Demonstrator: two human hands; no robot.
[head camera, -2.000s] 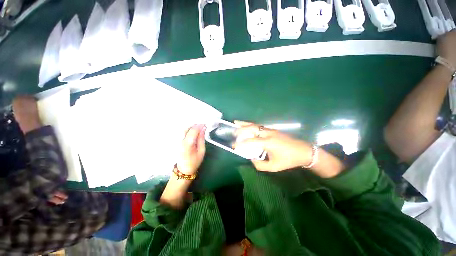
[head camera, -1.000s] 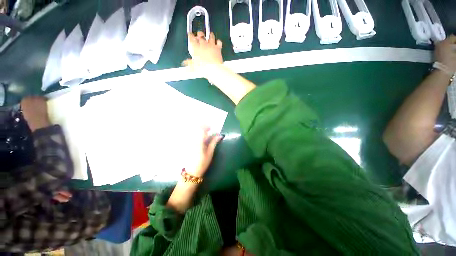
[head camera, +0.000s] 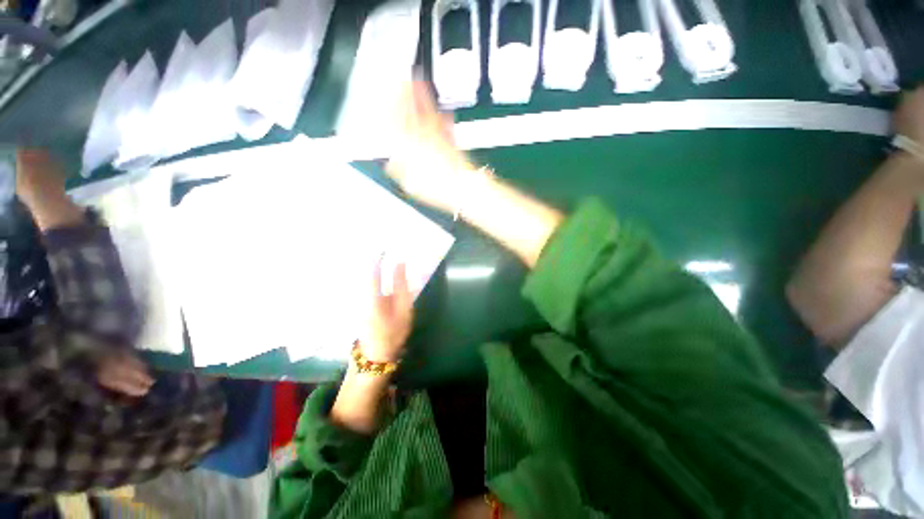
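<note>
My left hand (head camera: 389, 309) lies on the right part of a bright, fanned stack of white bags (head camera: 263, 253), fingers a little apart. My right hand (head camera: 431, 152) is blurred and reaches over the white strip. Its fingers are at the right edge of a white wrapped unit (head camera: 383, 66); whether they grip it is unclear. No loop shows in that unit. Bare white looped housings (head camera: 515, 71) stand in a row right of it, beyond the strip. Several wrapped units (head camera: 203, 76) lie to the left.
The white dividing strip (head camera: 659, 115) crosses the green surface (head camera: 608, 193). A person in a plaid sleeve (head camera: 91, 284) is at the left, a hand near more white sheets (head camera: 152, 264). Another person's bare forearm (head camera: 856, 238) is at the right, near two more housings (head camera: 841, 61).
The bare housing that my right hand touched no longer shows; a wrapped unit is near that place. The other bare housings have shifted left. My left hand has moved slightly left.
</note>
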